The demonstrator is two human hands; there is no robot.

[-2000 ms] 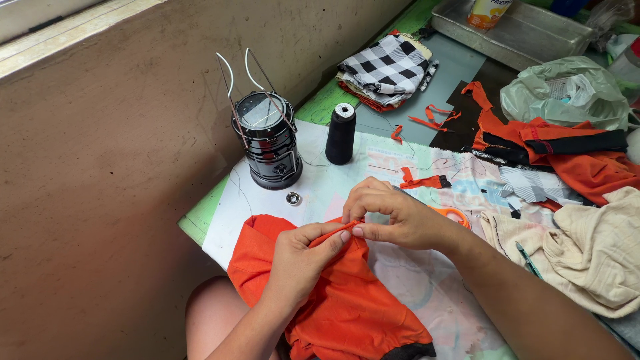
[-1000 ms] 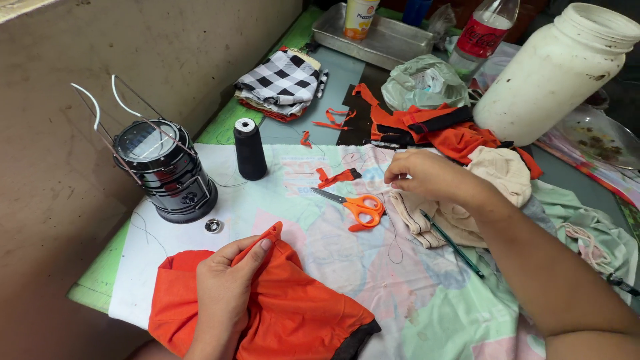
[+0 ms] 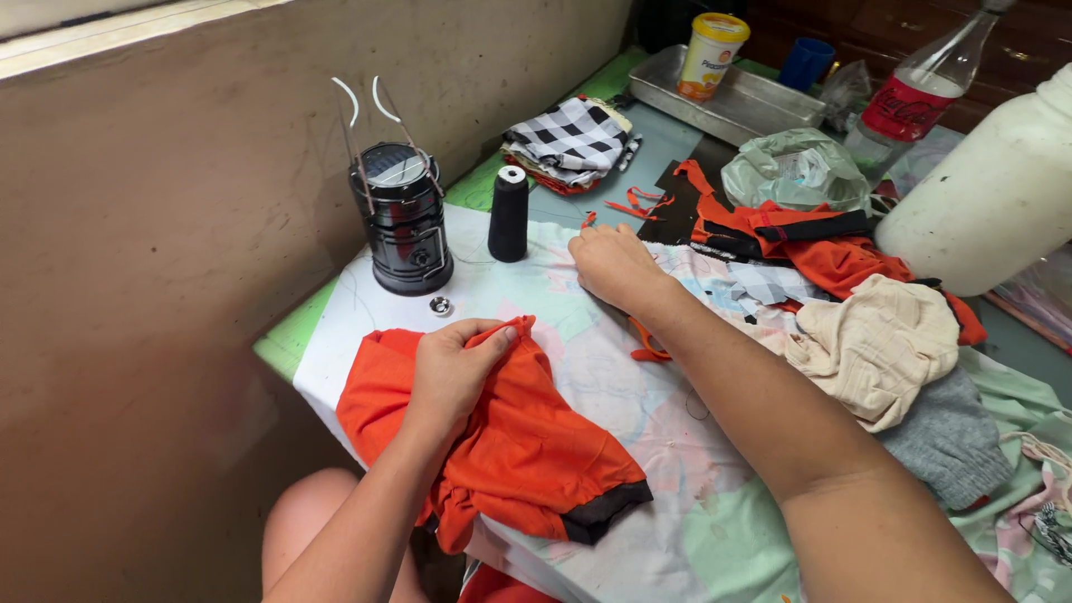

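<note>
My left hand (image 3: 461, 368) pinches a folded edge of an orange cloth garment (image 3: 536, 452), which has a black band at its lower right end. Farther forward, my right hand (image 3: 615, 264) is raised near the far part of the patterned cloth, its fingers curled down; whether it holds a needle or thread is too small to tell. Orange-handled scissors (image 3: 646, 342) lie partly hidden under my right forearm. A black thread spool (image 3: 509, 214) stands between the hands and the wall. Left of it is a black camping lantern (image 3: 406, 222), with a small metal bobbin (image 3: 440, 306) at its foot.
Folded checked cloth (image 3: 569, 138) lies by the wall, with a metal tray (image 3: 754, 105) holding a plastic tub behind it. Rightward are a plastic bag (image 3: 796, 172), a soda bottle (image 3: 909, 100), a large white jar (image 3: 988, 184), orange scraps (image 3: 846, 260) and beige cloth (image 3: 879, 347).
Two seconds ago both hands were together at the garment's edge; my right hand has since moved away from it. My left hand keeps its hold on the orange cloth. The view has shifted.
</note>
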